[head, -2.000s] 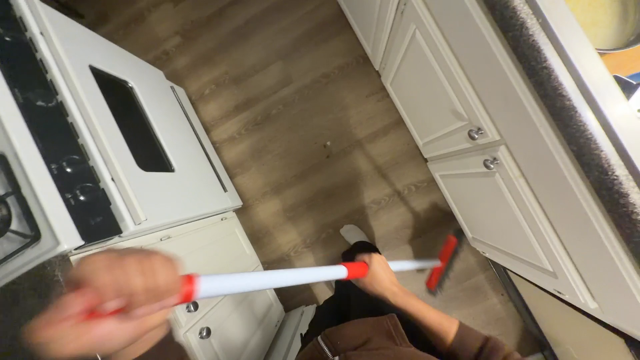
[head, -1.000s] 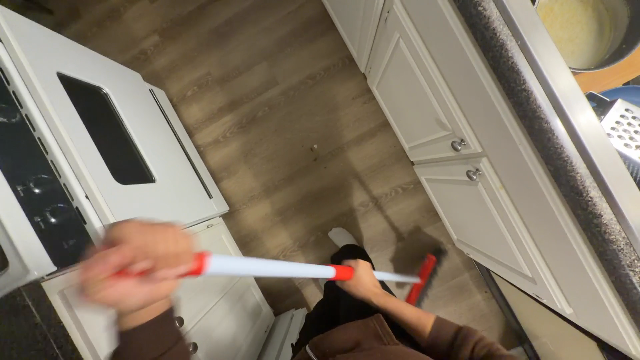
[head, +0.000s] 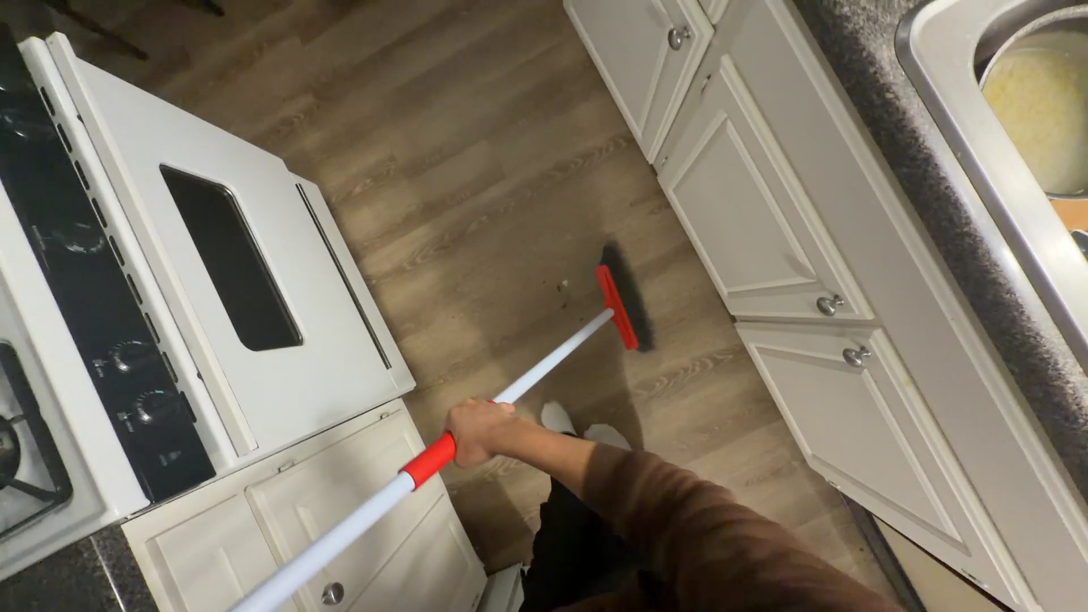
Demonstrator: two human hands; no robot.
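My right hand [head: 481, 432] is closed around the white pole of a push broom [head: 552, 355], just beyond its red collar. The red broom head [head: 618, 308] with dark bristles is down at the wood-look floor, between the oven and the sink cabinets. A small bit of debris [head: 563, 286] lies just left of the head. The pole's near end runs out of the frame at the lower left, and my left hand is out of sight.
A white oven [head: 280, 280] and a white lower cabinet [head: 340, 518] stand on the left. White cabinets [head: 765, 212] line the right under a speckled countertop [head: 918, 161]. A steel sink [head: 956, 110] holds a pot [head: 1041, 119] of pale contents. My socked feet [head: 586, 425] are on the floor.
The broom head has moved from beside the lower right cabinets, near my feet, to farther out on the floor by the debris. My left hand, earlier on the pole's near end, has left view.
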